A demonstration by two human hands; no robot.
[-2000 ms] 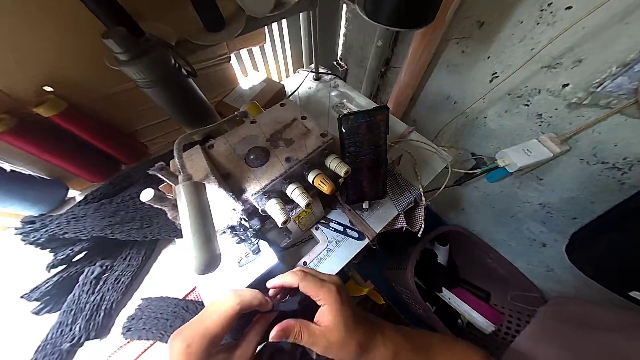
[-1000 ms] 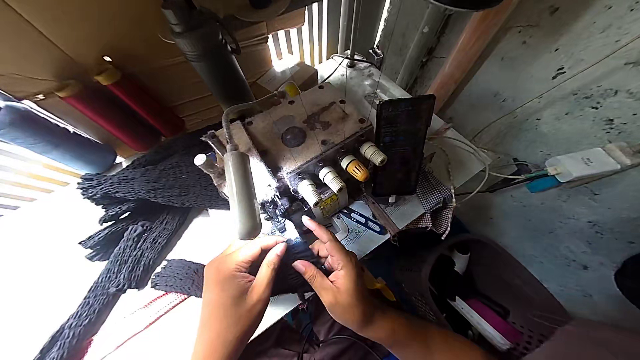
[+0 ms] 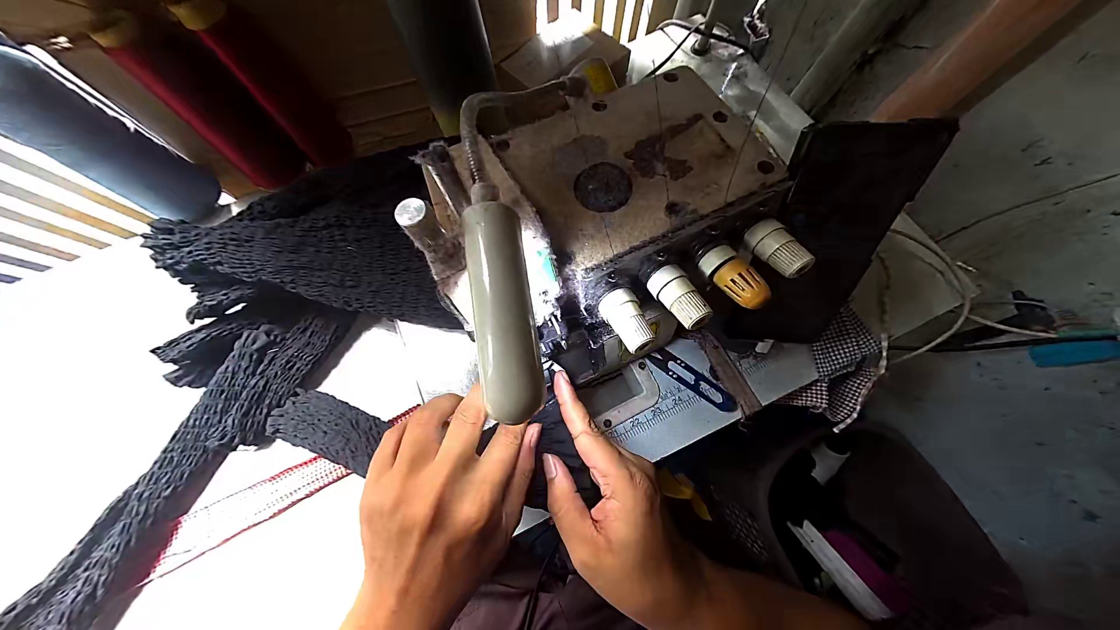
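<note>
An overlock sewing machine (image 3: 612, 166) with several tension knobs stands in the middle, its needle area lit. My left hand (image 3: 446, 490) lies flat, fingers forward, on dark fabric (image 3: 564, 446) just before the presser foot (image 3: 553, 337). My right hand (image 3: 612, 490) holds the same fabric at its right side, index finger pointing at the foot and thumb bent below. The grey lamp head (image 3: 503, 315) hangs over my left fingertips and hides part of the fabric. Crinkled dark grey fabric strips (image 3: 324, 245) lie left of the machine.
Blue thread snips (image 3: 696, 381) lie on the bed beside a ruler strip. A dark phone-like slab (image 3: 862, 219) leans at the machine's right. Red thread cones (image 3: 201, 96) stand at the back left. A plastic basket (image 3: 945, 525) with items sits lower right; checked cloth (image 3: 844, 359) hangs nearby.
My left hand has gone from bunched fingers to lying flatter on the fabric. My right index finger now reaches toward the presser foot. The view has shifted closer to the machine.
</note>
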